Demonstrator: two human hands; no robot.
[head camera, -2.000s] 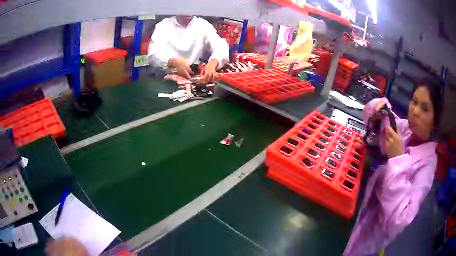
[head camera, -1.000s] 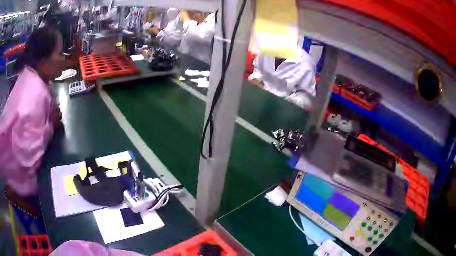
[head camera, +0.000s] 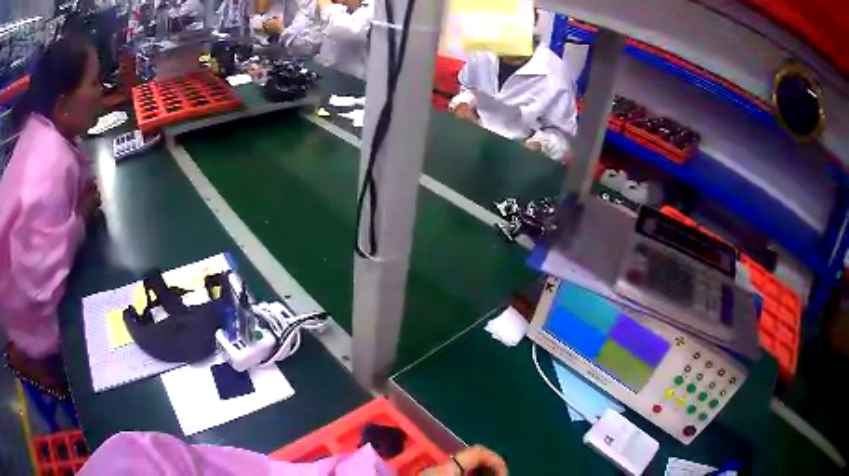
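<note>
A pink sleeve (head camera: 186, 456) crosses the bottom edge from the left. A hand, apparently my left hand (head camera: 482, 459), shows at the bottom edge, cut off, beside an orange-red compartment tray (head camera: 321, 437). A dark spot lies at its fingers; whether it holds something is unclear. A black item (head camera: 382, 439) sits in a tray pocket. My right hand is not in view.
Left: papers (head camera: 98, 358), black curved item (head camera: 177, 325), dark square pad (head camera: 232, 380), white device with cables (head camera: 244, 350). A grey post (head camera: 382, 316) stands centrally. Right: instrument (head camera: 642, 358), calculator (head camera: 675, 279), white box (head camera: 622, 441). People stand beyond.
Since one second ago, the view has shifted slightly; bench items sit a little higher and further left. A hand now shows at the bottom edge beside the tray. Two seconds ago, the view faced elsewhere.
</note>
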